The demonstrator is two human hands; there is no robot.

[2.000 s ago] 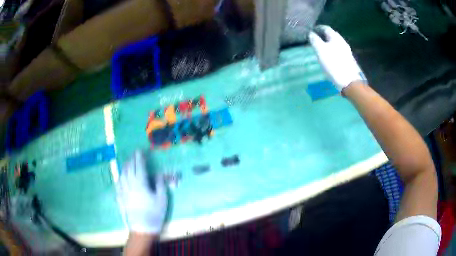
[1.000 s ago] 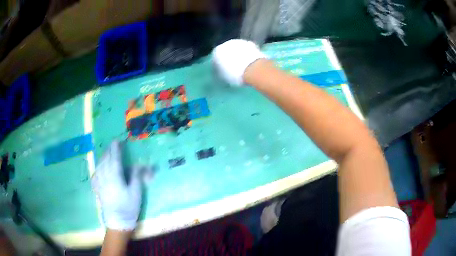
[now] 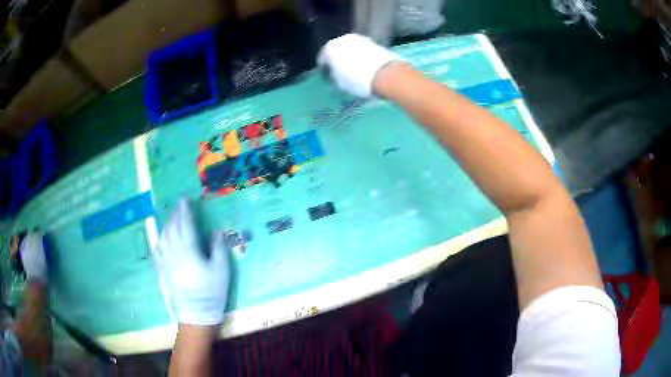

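Observation:
My left hand point(image 3: 193, 269), in a white glove, is over the near left of the green printed mat point(image 3: 412, 199), fingers apart, with nothing seen in it. Small dark flat rectangles point(image 3: 321, 211) lie in a row to its right. My right hand point(image 3: 357, 65), in a white glove, is at the mat's far edge by the grey post; its fingertips are hidden or blurred, so its grip cannot be told. Black fittings point(image 3: 274, 166) lie heaped on the orange-red print. Small grey metal bits point(image 3: 337, 113) are scattered just below my right hand.
A blue bin point(image 3: 184, 77) with dark parts stands behind the mat. Silver bits point(image 3: 259, 71) lie beside it. The grey post point(image 3: 373, 20) rises at the back. Another person's gloved hand point(image 3: 34, 256) is at far left. A red container point(image 3: 636, 320) is low at right.
My right hand has moved from the far right to the area before the post, and the silver parts it was near are away from it. A neighbour's gloved hand has appeared at far left.

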